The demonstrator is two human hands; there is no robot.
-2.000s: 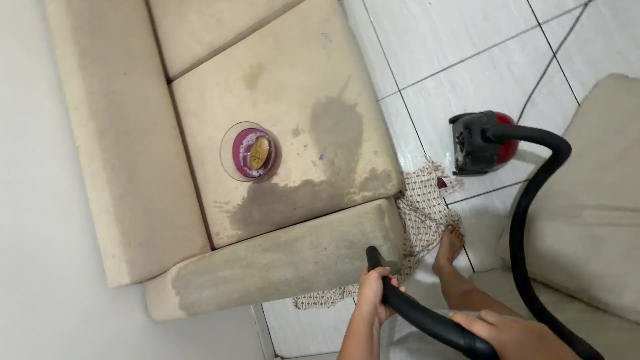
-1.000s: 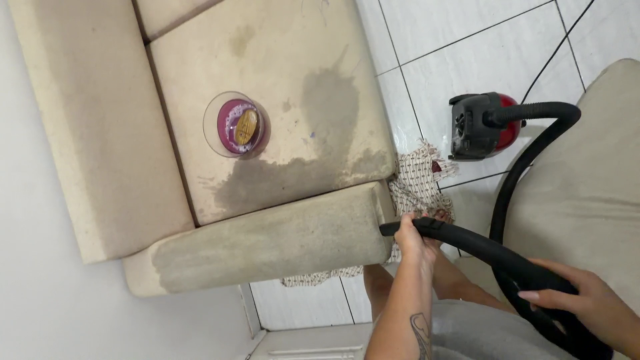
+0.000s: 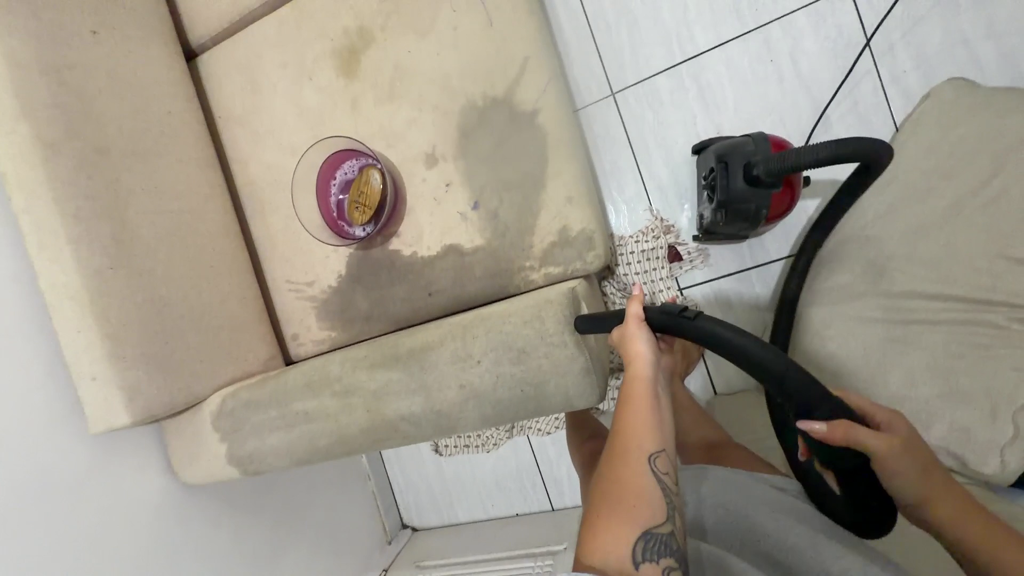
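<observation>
My left hand (image 3: 640, 332) grips the front end of a black vacuum cleaner wand (image 3: 720, 336), whose tip meets the front end of the sofa's armrest (image 3: 400, 384). Farther back, my right hand (image 3: 880, 448) is closed round the same wand near its hose. The beige sofa seat cushion (image 3: 416, 96) has dark, damp-looking patches. A clear bowl (image 3: 300, 192) of purple, foamy liquid stands on that cushion, and a wooden-backed brush (image 3: 365, 196) lies in it.
A black and red canister vacuum cleaner (image 3: 740, 188) stands on the white tiled floor (image 3: 672, 96), joined to the wand by its hose (image 3: 800, 264). A patterned fringed cloth (image 3: 640, 256) lies beside the sofa. At the right is another beige upholstered piece (image 3: 920, 304); a wall (image 3: 160, 512) borders the left.
Two seconds ago the wand's tip was over the armrest's top near its front; now it is at the front end. My right hand has moved right, away from my left.
</observation>
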